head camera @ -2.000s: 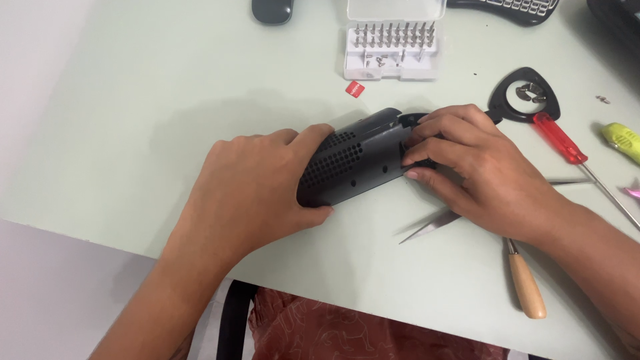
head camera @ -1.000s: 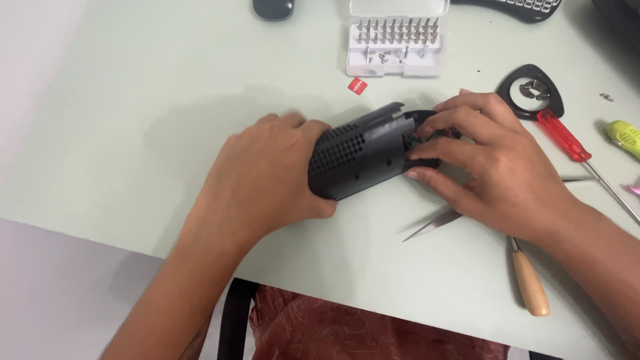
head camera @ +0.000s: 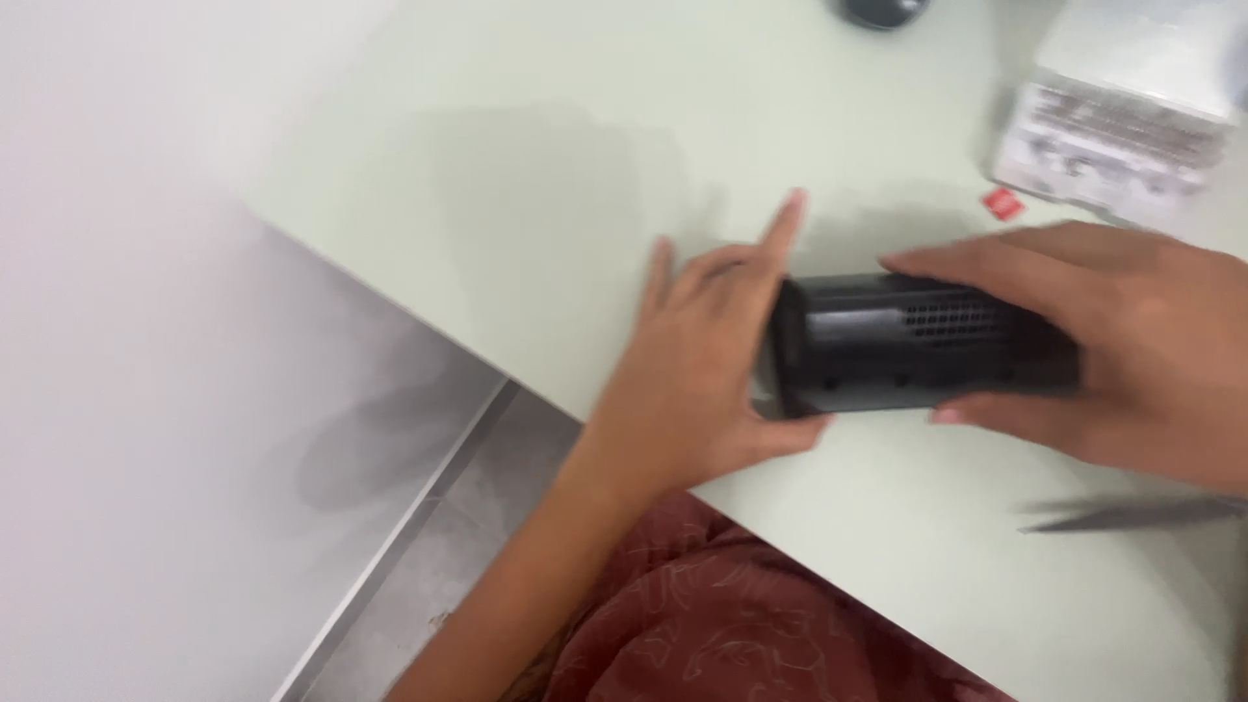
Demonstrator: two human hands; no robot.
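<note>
A dark plastic casing (head camera: 858, 341) with a grid of small holes lies lengthwise between my hands, above the pale tabletop. My right hand (head camera: 1121, 341) grips its right part, thumb along the lower side and fingers over the upper side. At the casing's left end is my left hand (head camera: 697, 361), fingers spread and raised, its thumb near the lower left corner; blur hides whether it presses on the casing. Below my right hand lies a thin pointed metal tool (head camera: 1121, 514), partly hidden and blurred.
An opened clear case of screwdriver bits (head camera: 1111, 146) stands at the upper right, with a small red card (head camera: 1002, 204) beside it. A dark computer mouse (head camera: 883, 10) is at the top edge. The table edge (head camera: 419, 317) slants down from the left.
The view has swung left. My left hand has opened its fingers at one end of the casing, and my right hand has gone from the casing's end to a grip around its body.
</note>
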